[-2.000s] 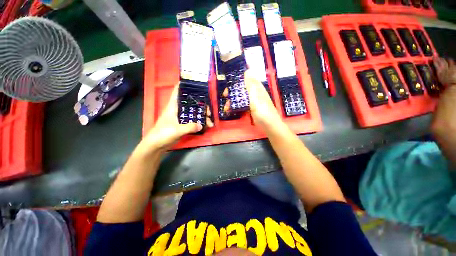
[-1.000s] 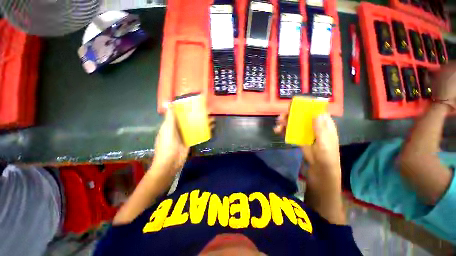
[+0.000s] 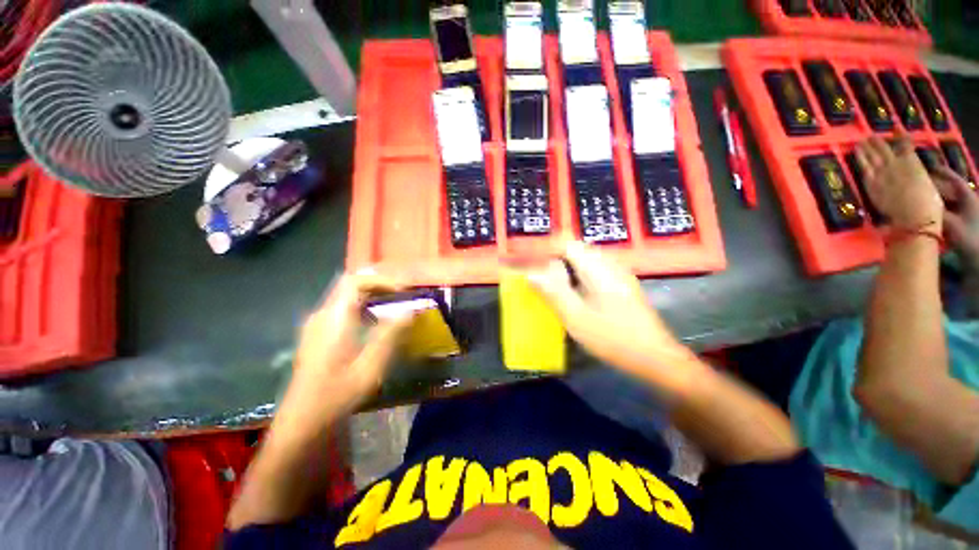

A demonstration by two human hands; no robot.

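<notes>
My left hand (image 3: pixel 341 338), blurred, grips a flat block (image 3: pixel 433 333) with a dark, pale-edged end and a yellow face, in front of the tray. My right hand (image 3: pixel 610 303), also blurred, holds a yellow flat block (image 3: pixel 532 328) upright at the front edge of the tray. I cannot tell whether these are phones. The red tray (image 3: pixel 389 226) holds two rows of open flip phones. Most screens glow white; one back-row phone (image 3: pixel 454 45) and one front-row phone (image 3: pixel 527 116) show dark screens. The tray's left pockets show bare red plastic.
A desk fan (image 3: pixel 123 115) and a patterned bundle (image 3: pixel 258 201) on a white base stand at left. A red pen-like stick (image 3: pixel 736 150) lies right of the tray. A neighbour's hand (image 3: pixel 900 188) reaches over a red tray (image 3: pixel 859 254) of closed phones.
Two seconds ago my hands held open phones; a second ago, yellow blocks set wide apart. My right hand has since moved left, and the left block has tilted. The neighbour's hand has moved over their tray.
</notes>
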